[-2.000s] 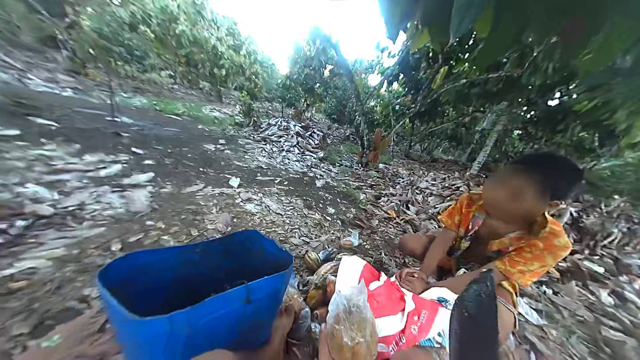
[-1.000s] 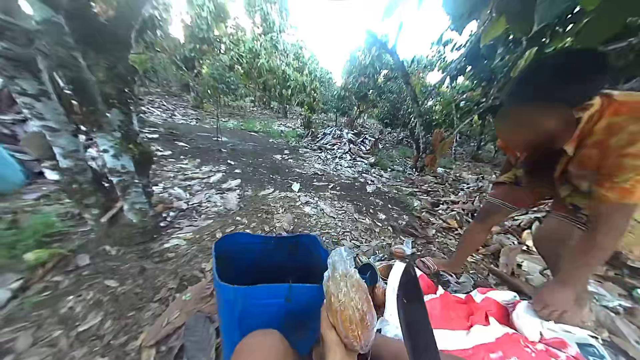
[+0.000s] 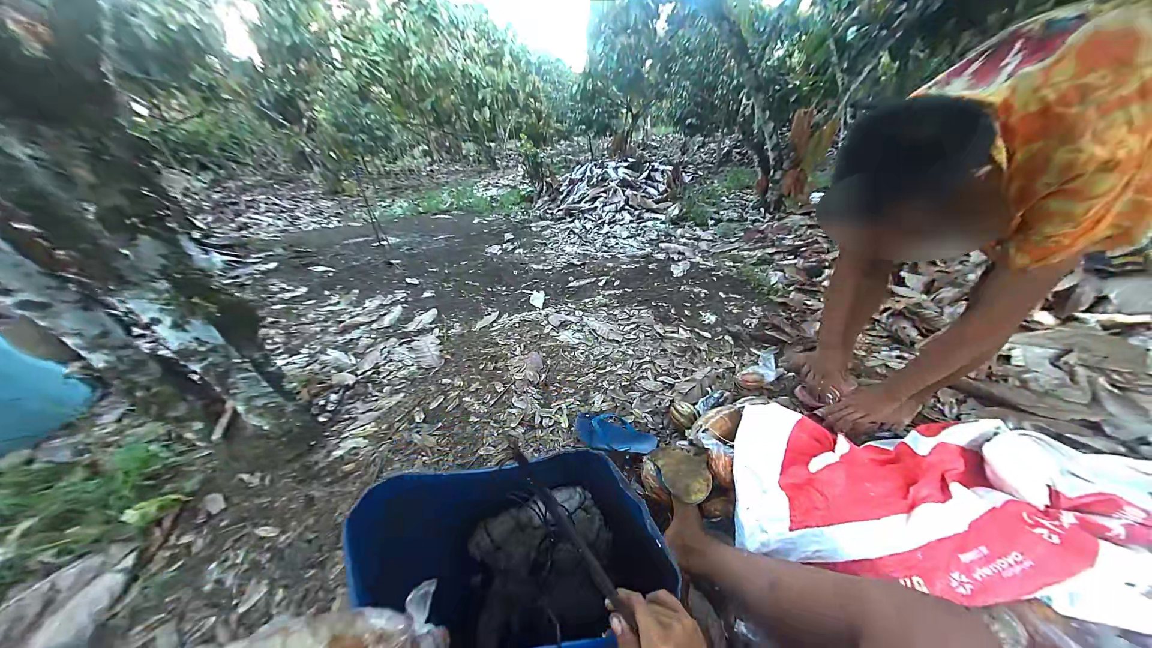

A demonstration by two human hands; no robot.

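Observation:
At the bottom edge, my right hand [image 3: 661, 621] is closed round the lower end of a long, narrow dark blade [image 3: 567, 526], seen nearly edge-on. The blade slants up and left over the blue plastic bin [image 3: 652, 540]. Inside the bin lies a greyish lump [image 3: 540, 531], its material unclear. A clear plastic-wrapped bundle [image 3: 351, 628] shows at the bottom, left of the bin; my left hand is out of sight. Right of the bin are several cacao pods [image 3: 720, 423], some in clear plastic, beside a red and white printed sack [image 3: 900, 513].
A person in an orange patterned shirt [image 3: 1071, 135] bends over the sack's far edge, both hands low. A blue sandal [image 3: 616, 432] lies behind the bin. A bare leg [image 3: 810, 585] crosses the lower right. A tree trunk [image 3: 153, 270] stands left, leaf litter around.
The wrapped bundle, held up in my hand one second ago, is now low at the left of the bin. The dark blade has moved left, over the bin. The other person has gone from sitting to bending over.

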